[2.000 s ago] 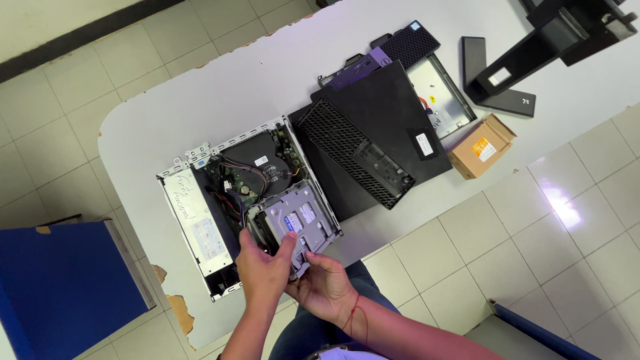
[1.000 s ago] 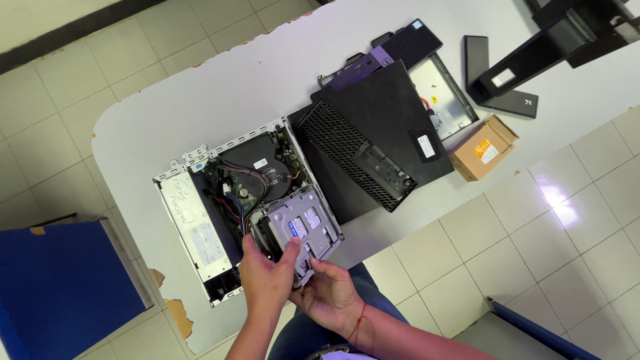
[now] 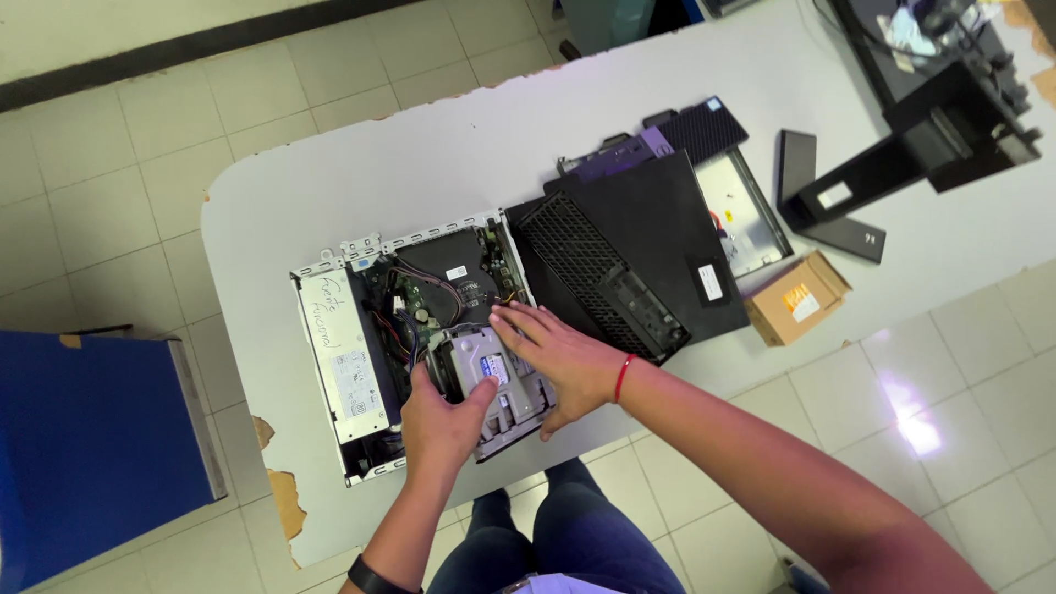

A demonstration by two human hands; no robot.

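An opened desktop computer chassis (image 3: 355, 462) lies on the table, its silver power supply (image 3: 351, 363) on the left with handwriting on it. A metal drive cage (image 3: 520, 412) sits at the chassis's lower right corner. My left hand (image 3: 445, 417) grips the cage's left side, thumb on top near a label. My right hand (image 3: 569, 363) rests over the cage's right side, fingers spread towards the black fan shroud (image 3: 454, 268). Cables (image 3: 400, 326) run between the power supply and the shroud. The fingertips of my left hand are partly hidden.
Right of the chassis, a black mesh front bezel (image 3: 594, 272) lies on a black side panel (image 3: 660, 239). Beyond are another computer unit (image 3: 742, 214), a small cardboard box (image 3: 796, 301) and a black monitor stand (image 3: 874, 186). The table edge (image 3: 285, 503) is chipped at lower left.
My right hand has moved from the cage's lower edge up onto its right side, with its fingers spread. My left hand stays at the cage's left side.
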